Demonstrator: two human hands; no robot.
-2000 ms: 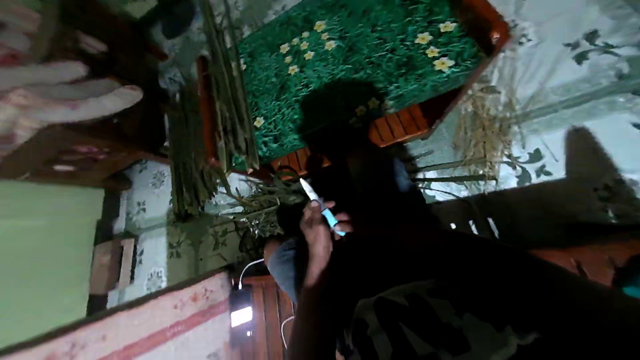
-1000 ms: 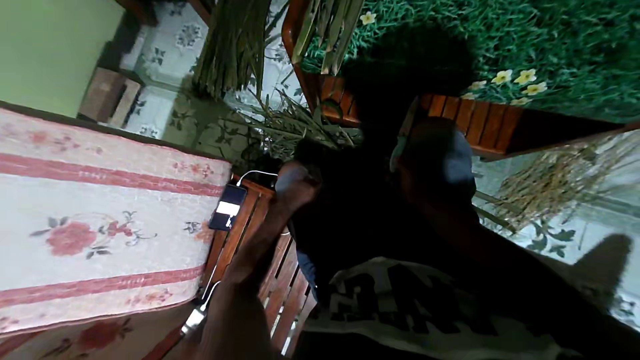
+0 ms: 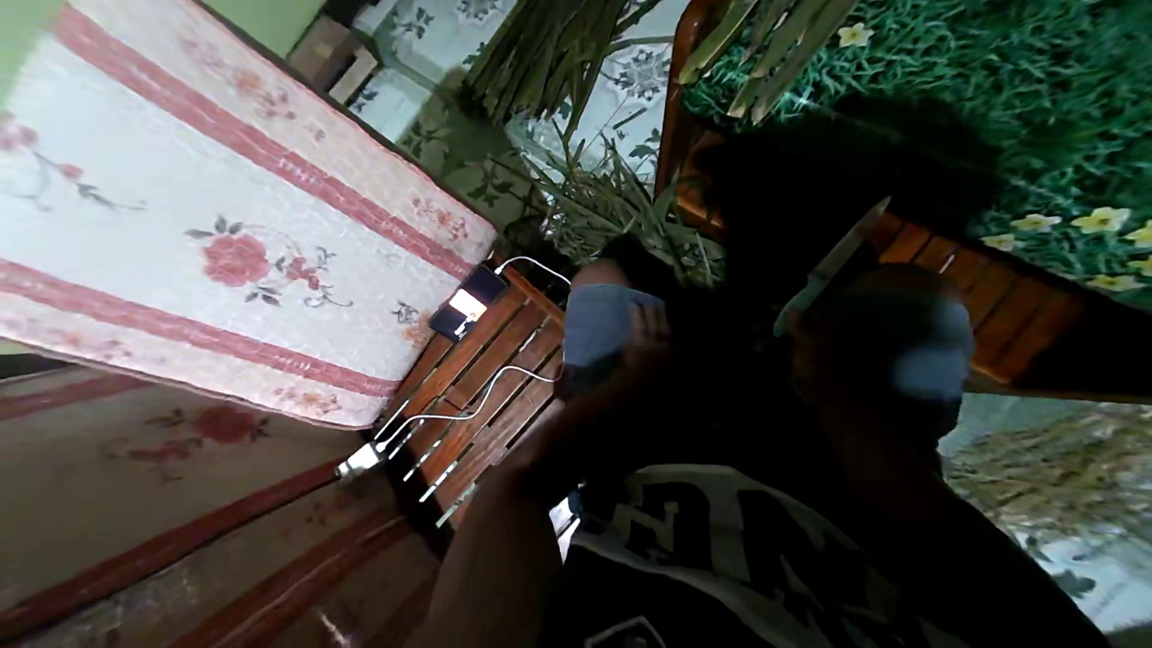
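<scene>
A knife [image 3: 837,265] with a pale blade points up and to the right, and its light handle end sits in my right hand [image 3: 805,351], which is in deep shadow beside my right knee. My left hand [image 3: 646,331] rests with its fingertips on the grey-blue cloth over my left knee [image 3: 603,319]; no object shows in it, though much of the palm is dark. Long dry leaf strips [image 3: 774,54] lie on the green grass-print cover [image 3: 909,63] of a wooden bench or low table. Another bundle of leaf strips [image 3: 540,63] is left of it.
Leaf scraps [image 3: 621,198] litter the patterned floor, with dry fibres [image 3: 1062,459] at the right. A phone [image 3: 468,301] with a white cable [image 3: 490,396] lies beside a floral cushion [image 3: 243,261] on the slatted wooden seat [image 3: 495,396]. A cardboard box [image 3: 324,54] stands near the wall.
Two seconds ago the knife was in a hand near the view's middle, its blue handle showing; now my right hand has it by the right knee. The view has swung toward the cushion.
</scene>
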